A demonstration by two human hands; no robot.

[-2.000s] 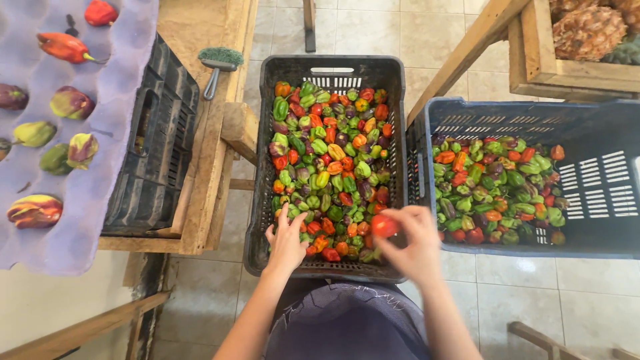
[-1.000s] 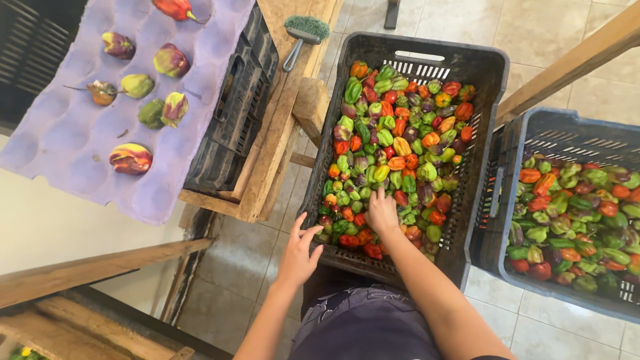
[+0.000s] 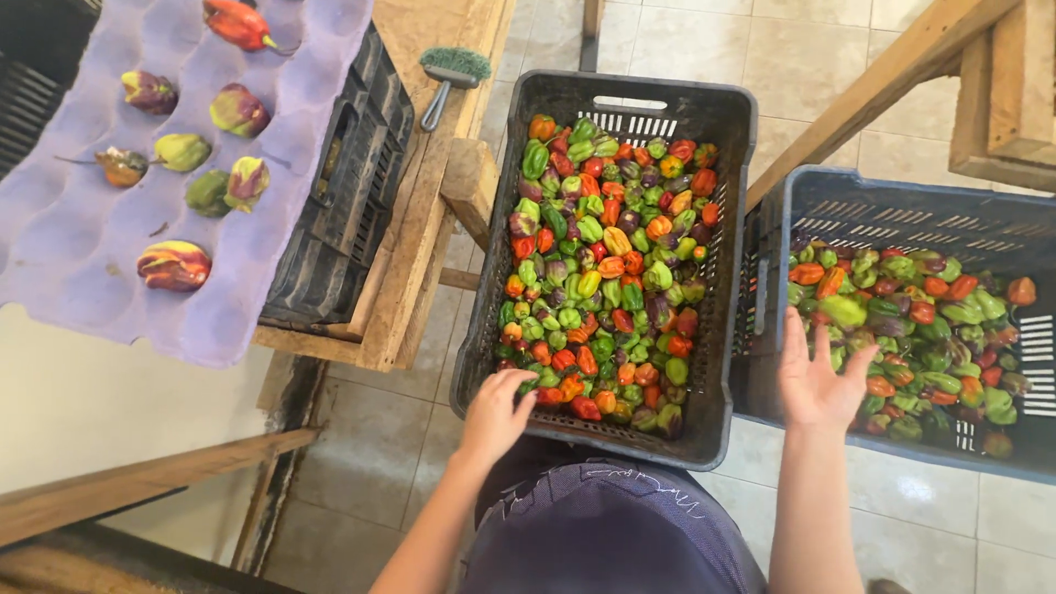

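A black plastic crate [image 3: 627, 450] full of green, red, orange and purple habanero-type peppers [image 3: 610, 264] stands in front of me. My left hand [image 3: 499, 412] is at its near left corner, fingers over the rim beside the nearest peppers; no pepper shows in it. My right hand [image 3: 825, 371] is over the left edge of a dark blue plastic crate [image 3: 907, 194], palm up with its fingers spread. A light green pepper [image 3: 841, 311] appears just above those fingers, slightly blurred, and does not look gripped. More mixed peppers [image 3: 932, 330] lie in the blue crate.
On the left, a purple egg tray [image 3: 49, 239] with several peppers rests over a black crate [image 3: 355, 181] on a wooden table [image 3: 404, 280]. A green-bristled brush [image 3: 450, 74] lies at the table's edge. A diagonal wooden beam [image 3: 874, 91] rises behind the blue crate.
My right hand has moved from among the peppers in the black crate to the blue crate on the right. My left hand remains near the black crate's near left corner.
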